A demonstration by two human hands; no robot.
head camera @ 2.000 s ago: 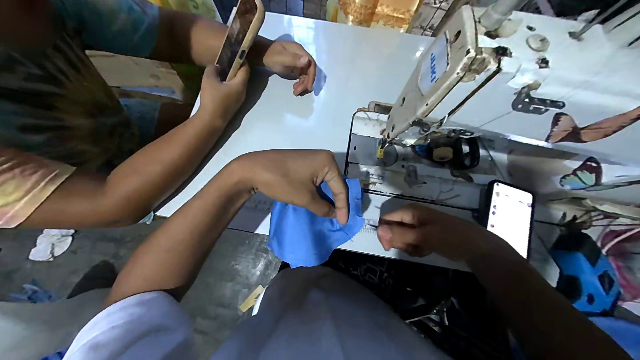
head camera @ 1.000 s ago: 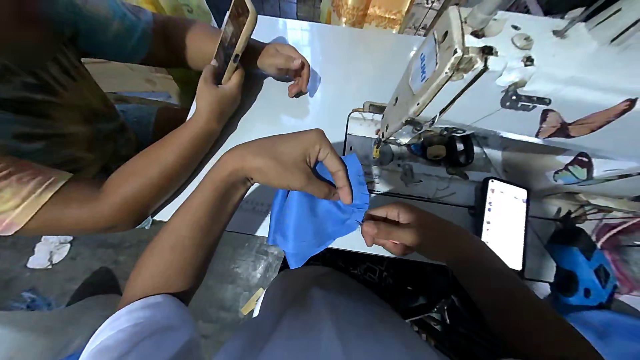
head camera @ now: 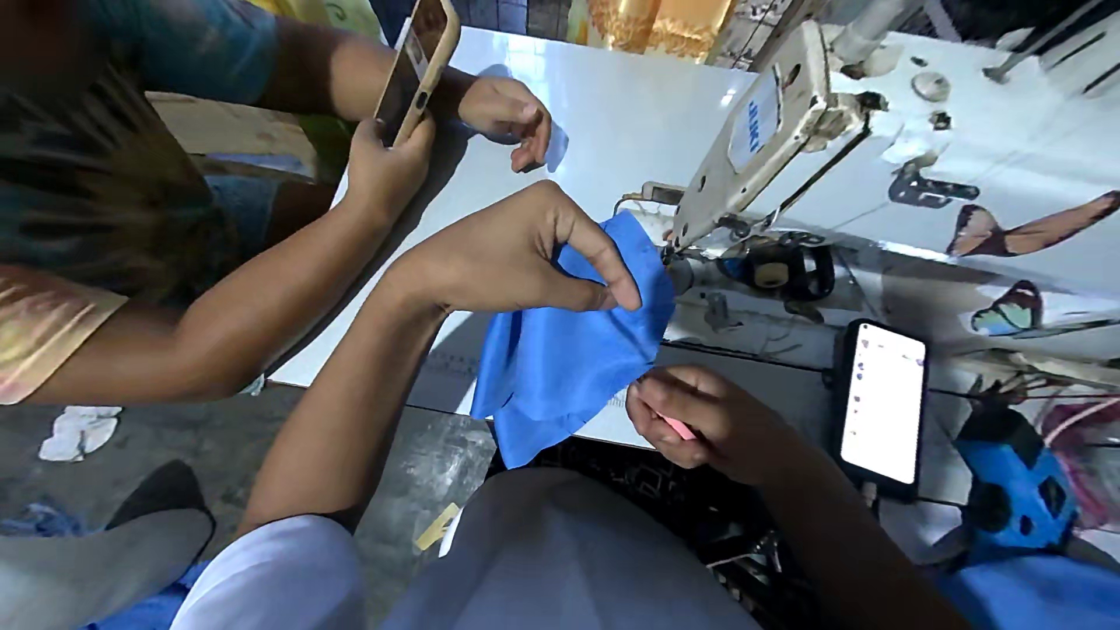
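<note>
A piece of blue fabric (head camera: 569,359) hangs from my left hand (head camera: 525,254), pinched between thumb and forefinger near its upper right edge. My right hand (head camera: 700,420) is closed around a small tool with a pink handle (head camera: 678,427); its tip is at the fabric's lower right edge, too small to identify. Just beyond the fabric stands a white Juki sewing machine (head camera: 779,122), its needle area partly hidden by the cloth's upper edge.
On the left, another person's hand (head camera: 389,166) holds a phone (head camera: 418,70) above the white table (head camera: 612,105); their other hand (head camera: 512,118) rests there. A lit phone (head camera: 882,402) lies at right, beside a blue and black object (head camera: 1015,481).
The blue fabric has been lifted and spread out more in my left hand, covering part of the machine's needle area. A pink handle now shows in my right hand.
</note>
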